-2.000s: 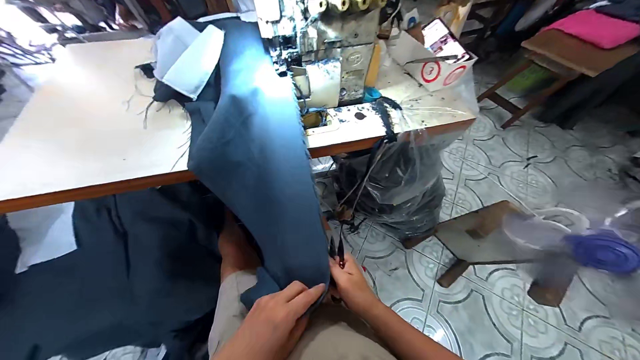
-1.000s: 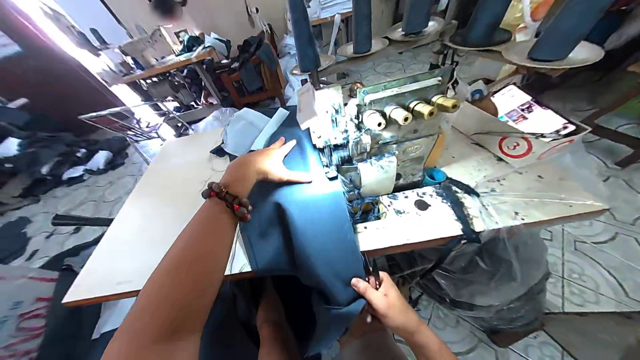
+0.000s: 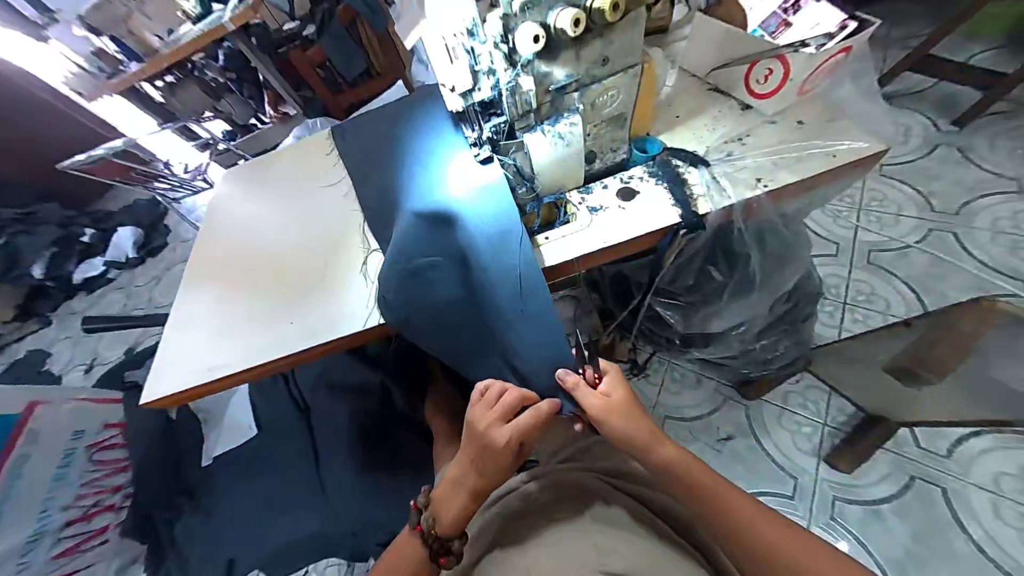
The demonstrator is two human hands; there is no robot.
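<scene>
A dark blue fabric panel (image 3: 480, 272) runs from beside the needle area of an overlock sewing machine (image 3: 560, 104) down over the table edge to my lap. Its lower end is pinched in my left hand (image 3: 504, 432), which wears a beaded bracelet (image 3: 436, 532). Close by on the right, my right hand (image 3: 604, 400) grips the fabric's right edge between thumb and fingers. It also holds small thread snips (image 3: 588, 364), blades pointing up and away from me. Loose threads hang along the fabric's left edge. The fingertips under the cloth are hidden.
The white tabletop (image 3: 264, 272) has a brown edge. Dark cloth (image 3: 344, 472) hangs below it. A plastic bag (image 3: 720, 288) hangs under the table at right, near a wooden stool (image 3: 920, 360). A box (image 3: 768, 76) and a blue cup (image 3: 646, 149) stand right of the machine.
My left hand has come back from the fabric near the machine to its lower end beside my right hand. The view has tilted down since one second ago.
</scene>
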